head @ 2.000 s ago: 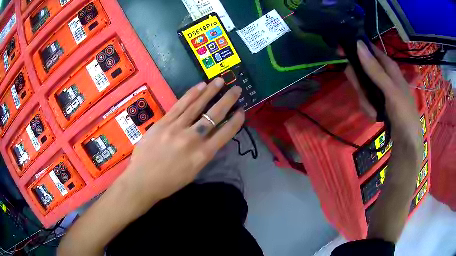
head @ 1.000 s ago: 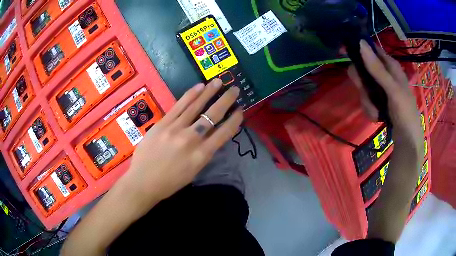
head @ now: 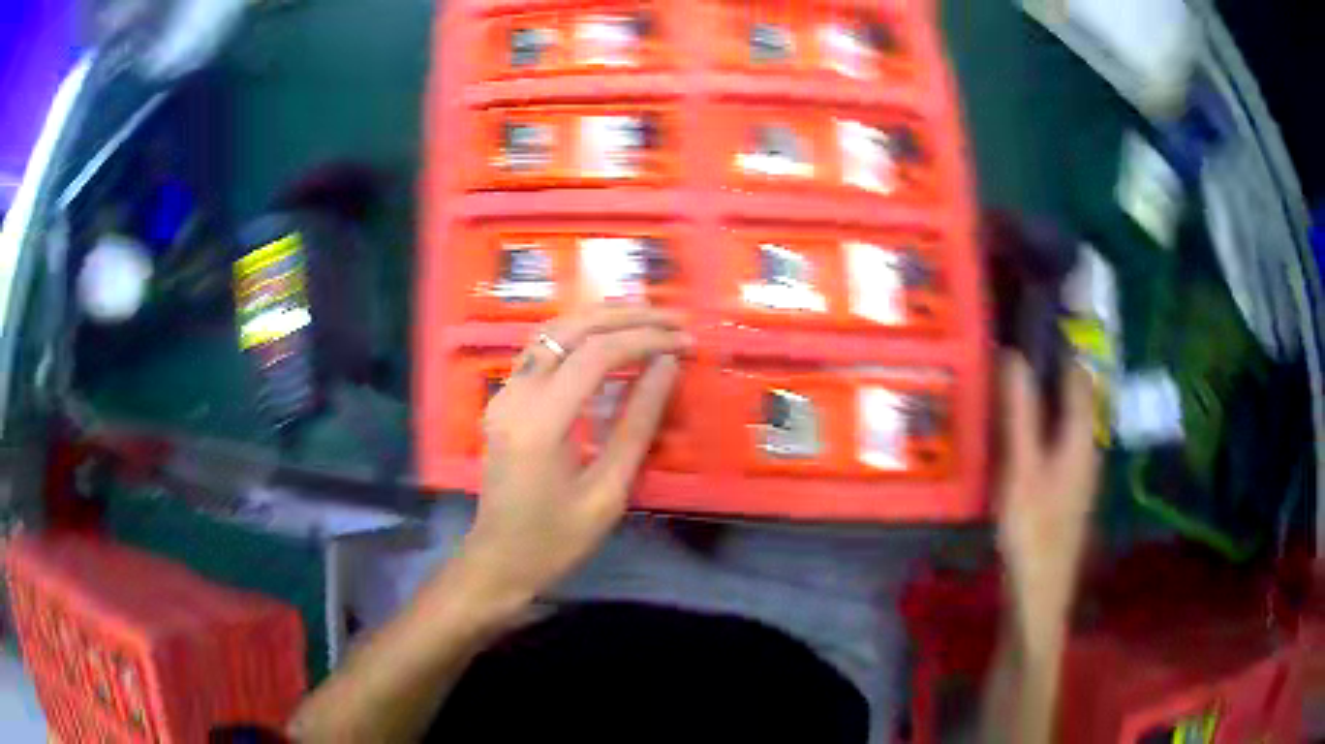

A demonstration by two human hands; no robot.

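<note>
The frame is blurred. The red foam tray (head: 698, 491) lies in front of me with two columns of orange phone backs (head: 788, 422). My left hand (head: 574, 422) is over the nearest left pocket, its fingers apart, hiding part of the phone back there; no lifted thing shows in it. My right hand (head: 1049, 436) is beside the tray's right edge, around the lower part of the dark barcode scanner (head: 1029, 276); its exact grip is blurred. Just right of it, a phone's yellow screen (head: 1090, 342) shows in part.
Another phone with a yellow screen (head: 273, 305) lies left of the tray on the green bench. A white label (head: 1148, 407) lies at the right. Red tray stacks stand at the lower left (head: 160, 640) and lower right (head: 1235, 683). A blue screen shows at the upper left.
The view has swung left, and the tray is now central. My left hand has left the yellow-screened phone and is over the tray. My right hand and the scanner are lower, beside the tray.
</note>
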